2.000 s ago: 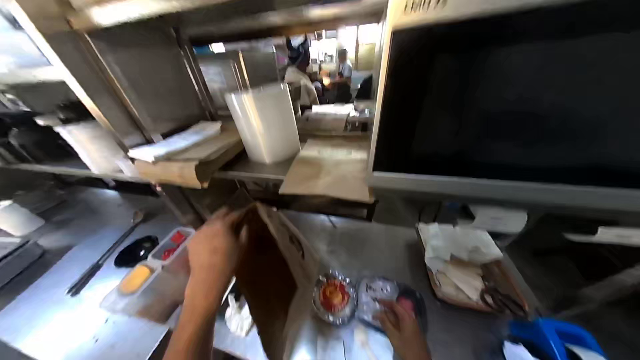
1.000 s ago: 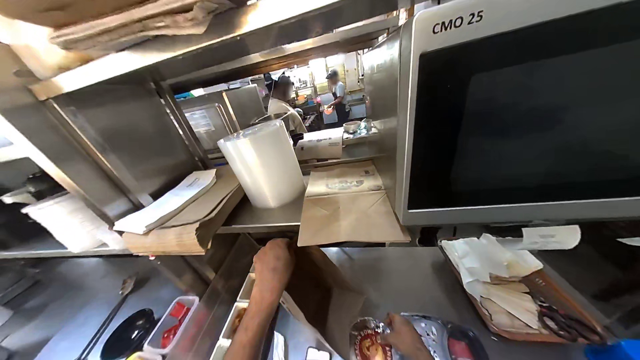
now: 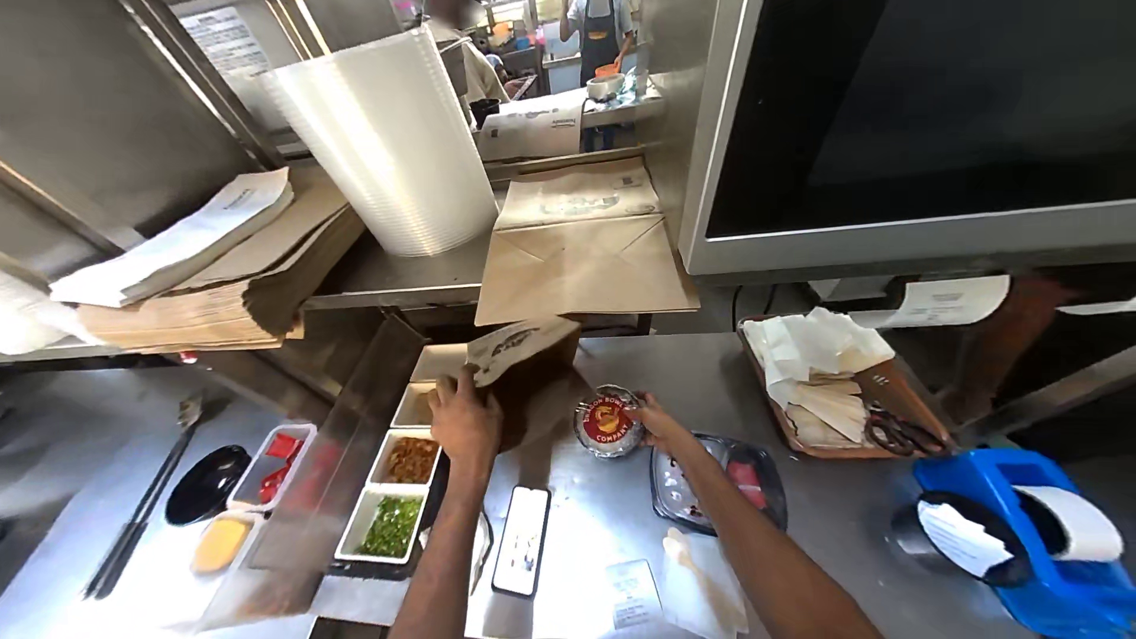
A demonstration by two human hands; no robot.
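My left hand (image 3: pixel 466 422) grips the rim of a brown paper bag (image 3: pixel 532 390), which stands tilted on the steel counter with its mouth toward me. With my right hand (image 3: pixel 661 422) I hold the edge of a round foil container (image 3: pixel 609 422) with a red printed lid, just right of the bag. Below my right wrist lies a black tray with a clear lid (image 3: pixel 754 484) and food inside. A phone (image 3: pixel 521 541) with a lit screen, a paper slip (image 3: pixel 633 593) and a paper-wrapped item (image 3: pixel 701 581) lie nearer to me.
White tubs of chopped greens (image 3: pixel 391 525) and brown bits (image 3: pixel 411 461) stand at left. On the right are a brown tray (image 3: pixel 852 453) with papers and scissors (image 3: pixel 901 433), and a blue tape dispenser (image 3: pixel 1047 532). Flattened bags (image 3: pixel 586 266) overhang the shelf beside stacked clear lids (image 3: pixel 390 142). People stand beyond.
The foil container, beside the tray a second ago, is now next to the bag's mouth in my right hand. My left hand, earlier down at the bag, now holds its rim.
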